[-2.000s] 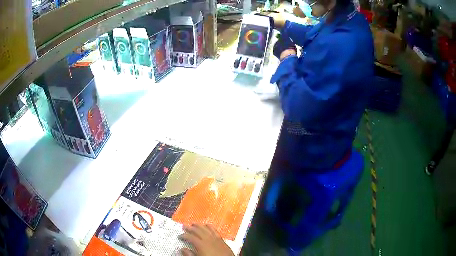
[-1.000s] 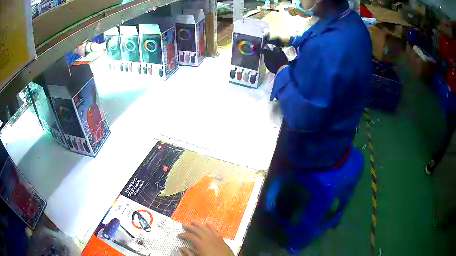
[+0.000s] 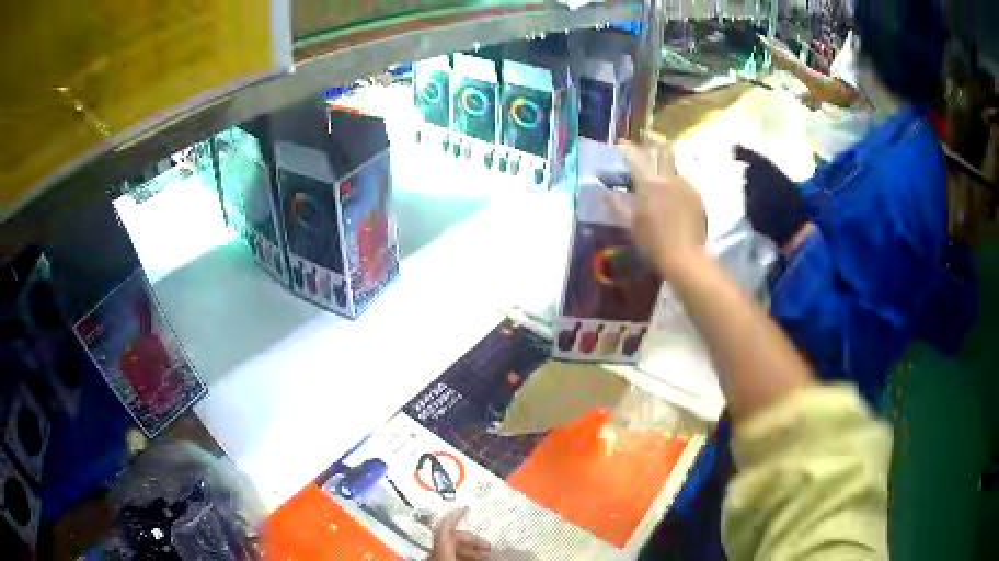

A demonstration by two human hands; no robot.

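Note:
A retail box (image 3: pixel 606 287) with a rainbow ring and small speaker pictures stands at the far edge of the work mat. My right hand (image 3: pixel 662 208) reaches across and grips its upper right side near the raised top flaps; the fingertips are blurred and the thumb's hold is partly hidden. The work mat (image 3: pixel 597 477), a printed orange, black and white sheet with a torn brown patch, lies in front of me. My left hand (image 3: pixel 458 539) is at its near edge, cut off by the picture's bottom, fingers apart and empty.
More retail boxes stand at the left (image 3: pixel 318 236) and under the shelf (image 3: pixel 473 115). A leaning box (image 3: pixel 142 356) and a cable bag (image 3: pixel 186 504) are at near left. A coworker in blue (image 3: pixel 876 230), with a dark-gloved hand, is at the right.
The view has turned left. The box that stood before the coworker is now nearer, by the mat. My right arm has come into view and taken hold of it. My left hand stays low.

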